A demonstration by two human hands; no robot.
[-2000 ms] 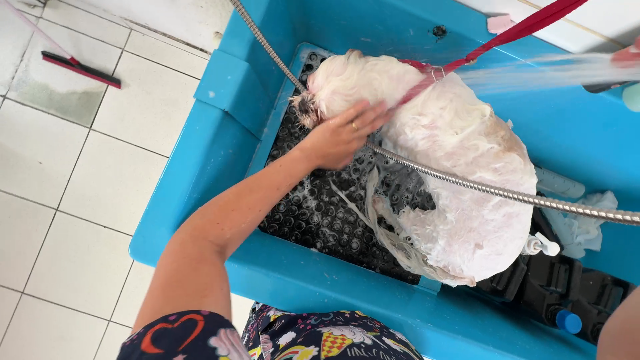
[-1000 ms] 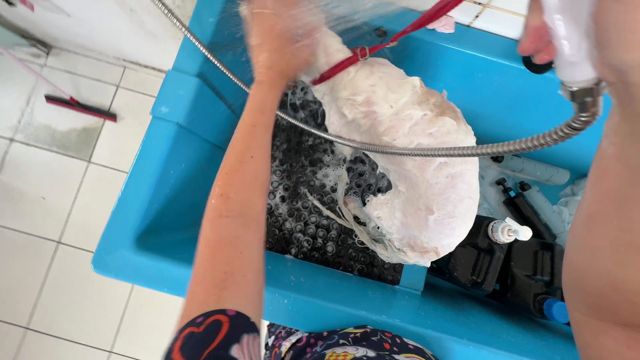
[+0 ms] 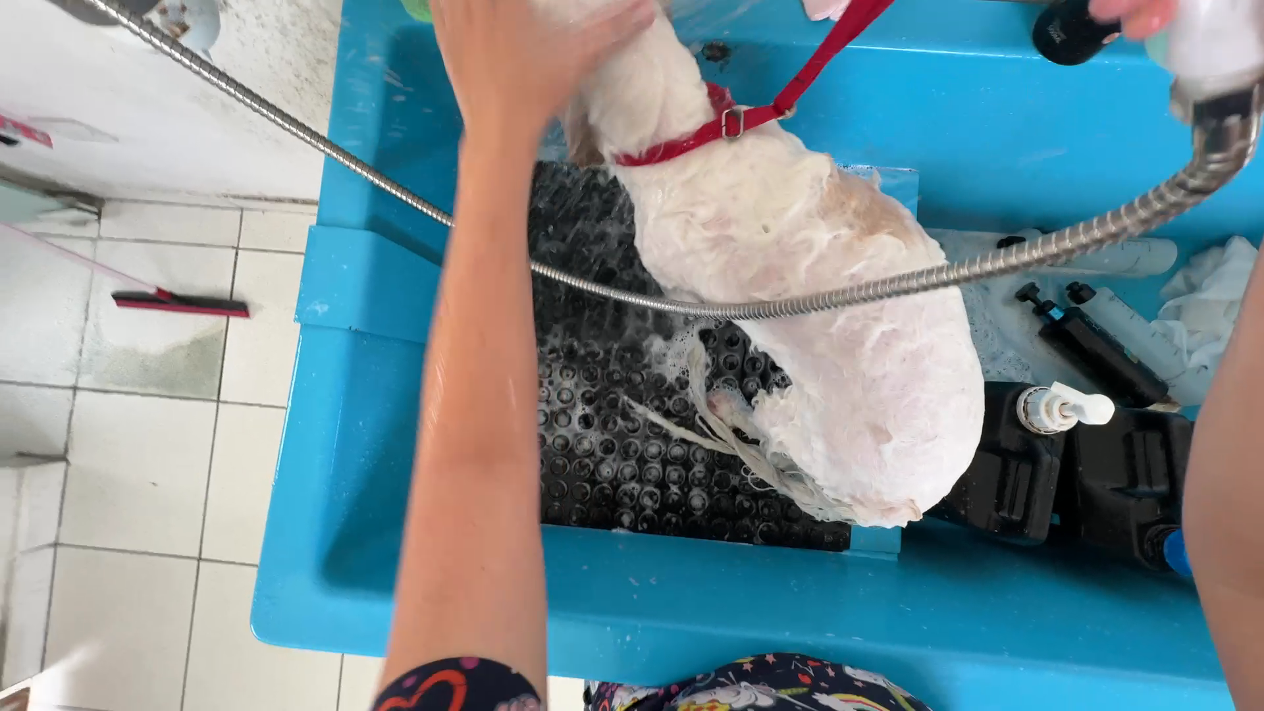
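A wet, white-coated dog (image 3: 790,237) stands on a black rubber mat (image 3: 632,434) inside a blue tub, a red strap with a metal buckle (image 3: 731,122) around its neck. At the top edge my left hand (image 3: 533,49) lies on the dog's head or upper neck, thumb spread; the dog's face is hidden. My right hand (image 3: 1136,15), mostly cut off at the top right, holds a white shower head (image 3: 1220,44). From it a metal hose (image 3: 849,296) hangs in front of the dog's back and runs to the upper left. Water spray blurs near the dog's head.
Inside the tub's right end lie black jugs (image 3: 1002,474), one with a white pump, slim bottles (image 3: 1096,346) and a white cloth (image 3: 1215,296). A black bottle (image 3: 1071,32) stands at the back rim (image 3: 938,20). A floor squeegee (image 3: 181,303) rests on the tiles at left.
My left hand has gone from the dog's neck toward its head. My right hand with the shower head has come into view. The view has shifted closer to the tub.
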